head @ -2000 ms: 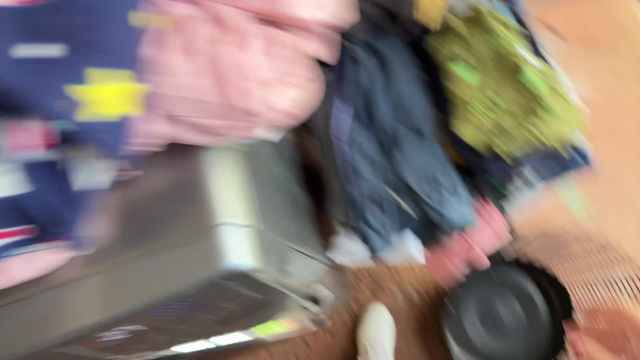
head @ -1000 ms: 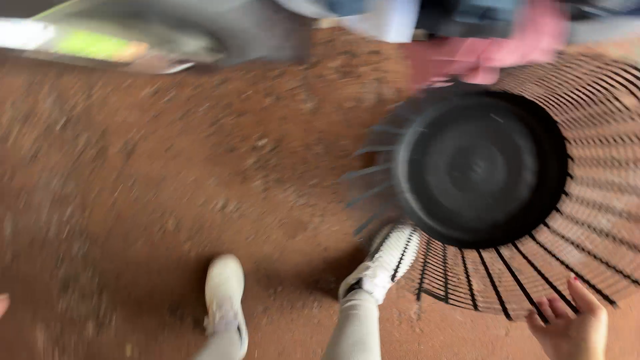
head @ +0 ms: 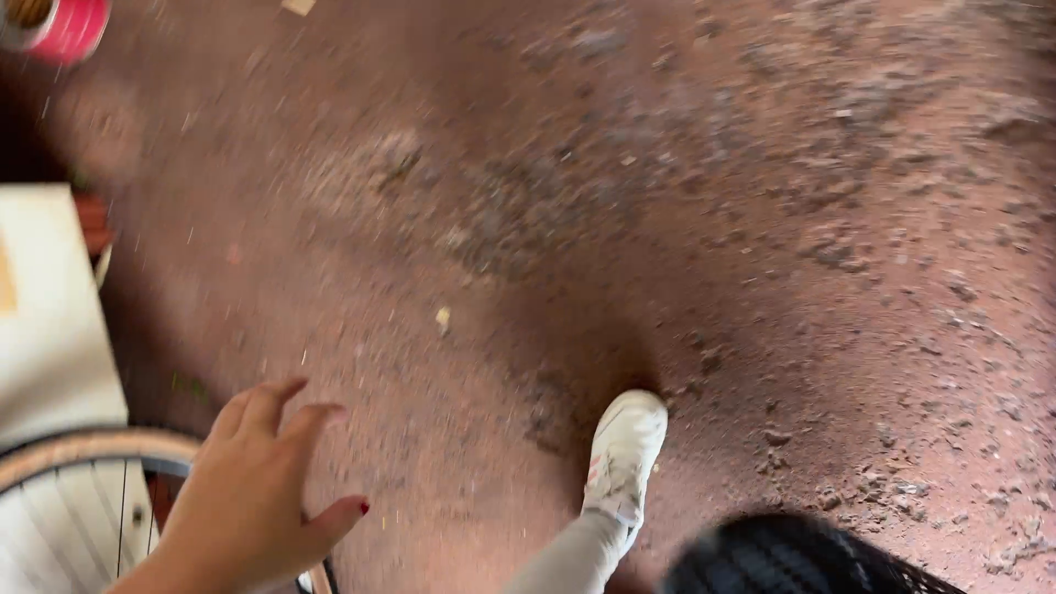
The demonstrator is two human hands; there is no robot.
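Note:
My left hand point(head: 247, 478) reaches in at the lower left with its fingers apart and nothing in them. It overlaps the rim of a spoked bicycle wheel point(head: 99, 446) in view; whether they touch, I cannot tell. A blurred black object point(head: 792, 561), perhaps the round black basket, shows at the bottom right edge. My right hand is out of the frame. One white shoe point(head: 627, 445) stands on the ground near the bottom centre.
Rough reddish ground point(head: 495, 247) with crumbled patches and small stones spans the view. A pale panel point(head: 49, 313) stands at the left edge, behind the wheel. A pink and white round object point(head: 70, 29) lies at the top left, partly cut off.
The view has swung away from the clothes and the metal-sided appliance. My left hand has come in at the lower left; my right hand, seen by the black basket one second ago, has gone out of view.

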